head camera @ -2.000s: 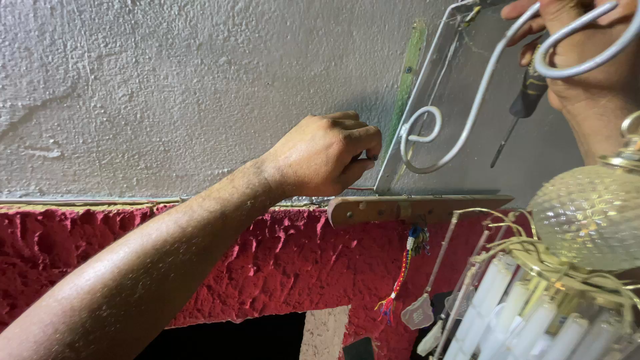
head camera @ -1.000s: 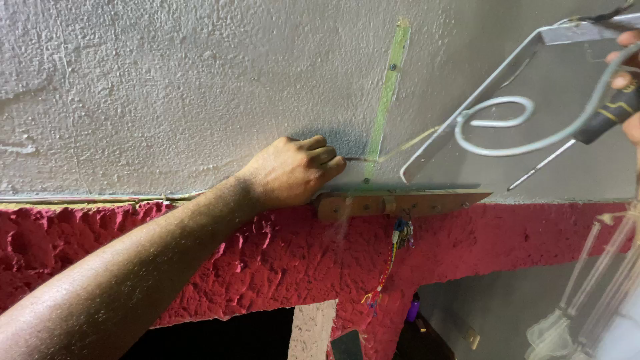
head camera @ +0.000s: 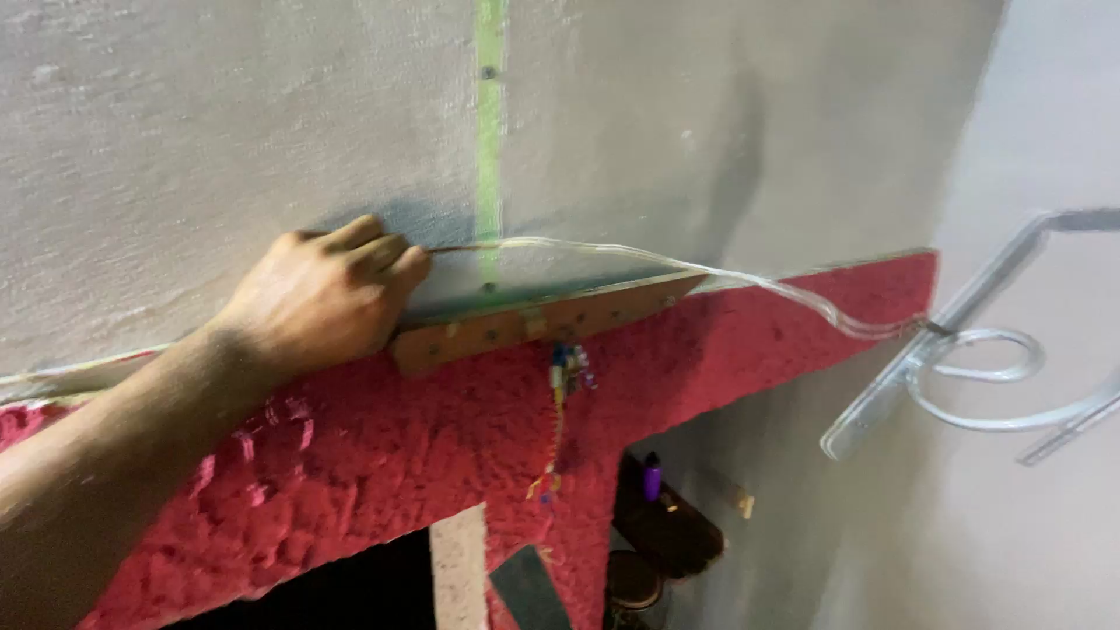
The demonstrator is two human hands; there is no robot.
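My left hand (head camera: 328, 293) is closed on the end of a pale electrical cable, against the grey textured wall just above a brown wooden strip (head camera: 455, 343). From my fist the cable (head camera: 612, 252) runs right, sagging to a white metal bracket (head camera: 980, 276) with a curled scroll. A dark tie or wire joins cable and bracket near the scroll. The bracket stands away from the wall and runs out of the right edge. My right hand is outside the view. Above the wooden strip, a green vertical strip (head camera: 490, 131) with screws marks the wall.
A red rough-plastered band (head camera: 350, 472) runs under the wooden strip, over a dark opening (head camera: 324, 586). Colourful beaded strings (head camera: 556, 420) hang from the strip. Lower right, a dark shelf (head camera: 678, 534) bears a purple bottle (head camera: 652, 479). A pale wall (head camera: 1024, 131) stands at right.
The bracket has moved right, away from the green strip, and more of the cable shows. The right hand and its screwdriver have left the view, as has the glass lamp. The view has shifted.
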